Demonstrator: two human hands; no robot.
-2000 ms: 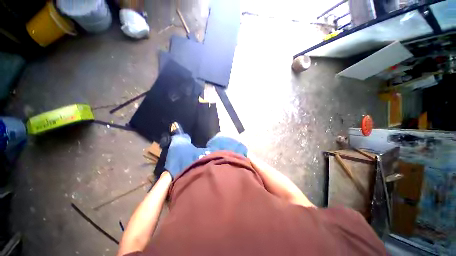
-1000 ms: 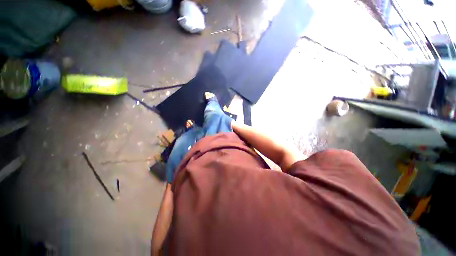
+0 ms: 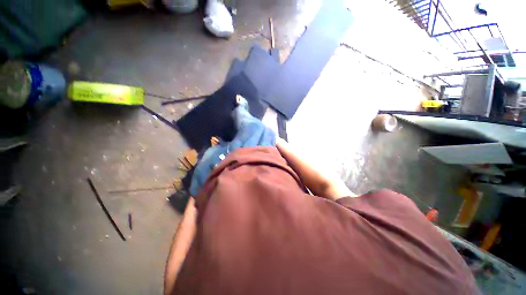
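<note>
Neither of my hands shows. My two bare forearms run down beside my brown shirt and end at my jeans, with the hands hidden there. Nearest in front are black board offcuts, flat and overlapping on the concrete floor. My feet are on or beside them. A longer dark board lies beyond, in bright light. Thin dark strips lie loose at the left. Small brown pieces lie by my foot.
A yellow-green box and a blue-white bucket stand left, near green cloth. A white bundle is ahead. A round brown object, a pale panel and racks are right.
My view has turned, so the boards and the box sit further right and higher than two seconds ago. My feet have moved onto the black board. Little differs from one second ago.
</note>
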